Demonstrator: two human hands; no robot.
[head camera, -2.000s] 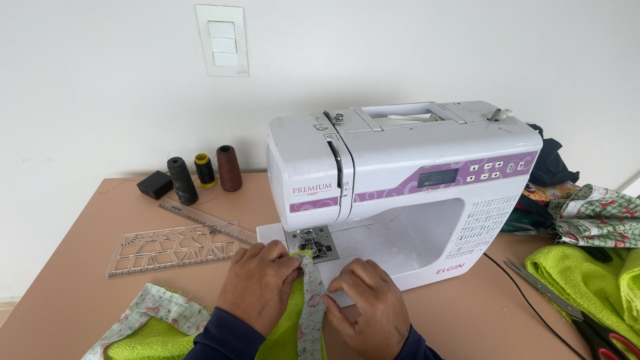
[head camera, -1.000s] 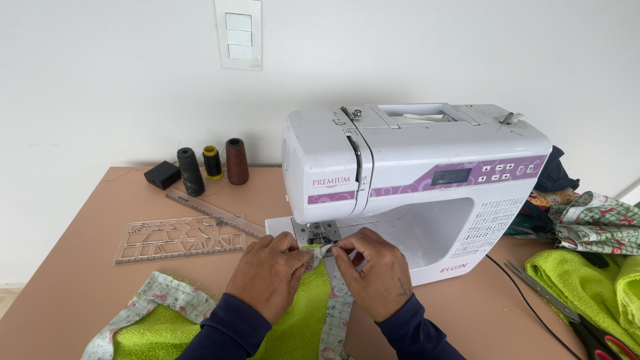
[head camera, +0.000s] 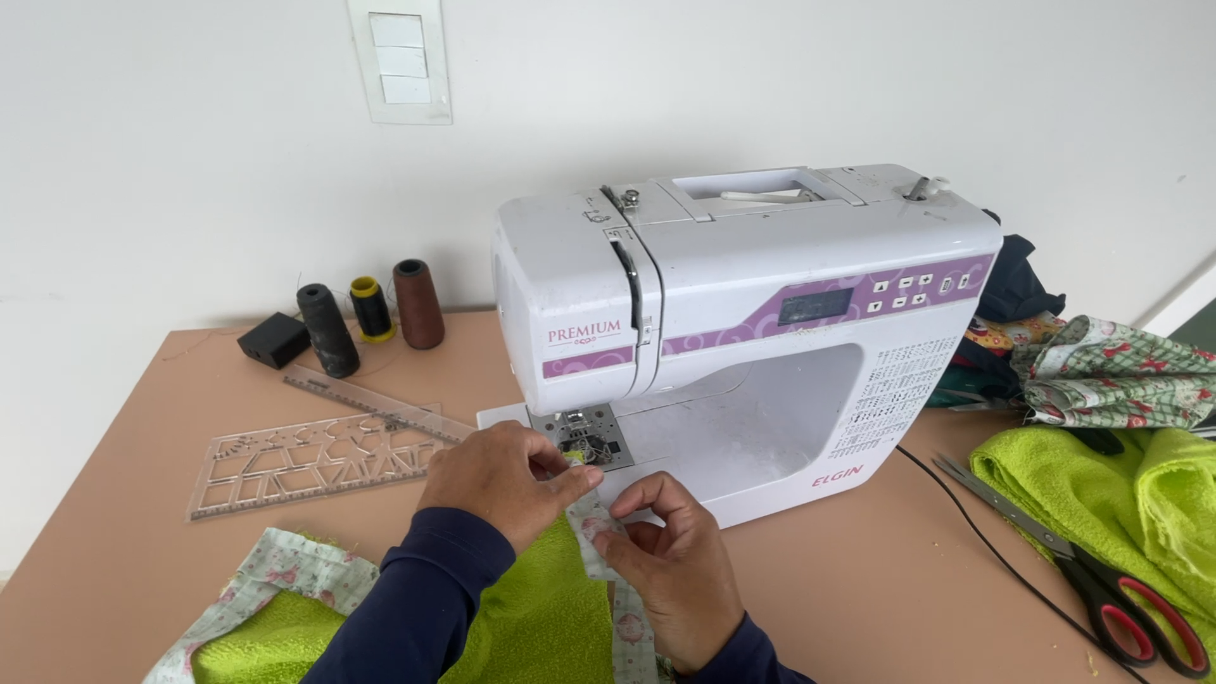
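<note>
A white and purple Elgin sewing machine (head camera: 741, 313) stands on the table. My left hand (head camera: 499, 480) pinches the corner of a lime-green terry cloth (head camera: 541, 594) just in front of the needle plate (head camera: 597, 439). Between thumb and fingers, my right hand (head camera: 679, 570) holds the floral fabric strip (head camera: 594, 532) that edges this cloth, with part of the strip folded. The cloth's other bordered edge (head camera: 294, 570) lies to the left, partly behind my left sleeve. Whether the corner lies under the presser foot is hidden.
Left of the machine are a clear stencil ruler (head camera: 313, 461), a narrow ruler (head camera: 380, 404), thread cones (head camera: 418, 304) and a black box (head camera: 275, 339). To the right lie scissors (head camera: 1073, 551), more green terry cloth (head camera: 1073, 475), printed fabric (head camera: 1121, 370) and a black cable (head camera: 988, 546).
My right hand has moved away from my left hand, toward me, holding the strip. A second ago both hands were close together at the cloth's corner.
</note>
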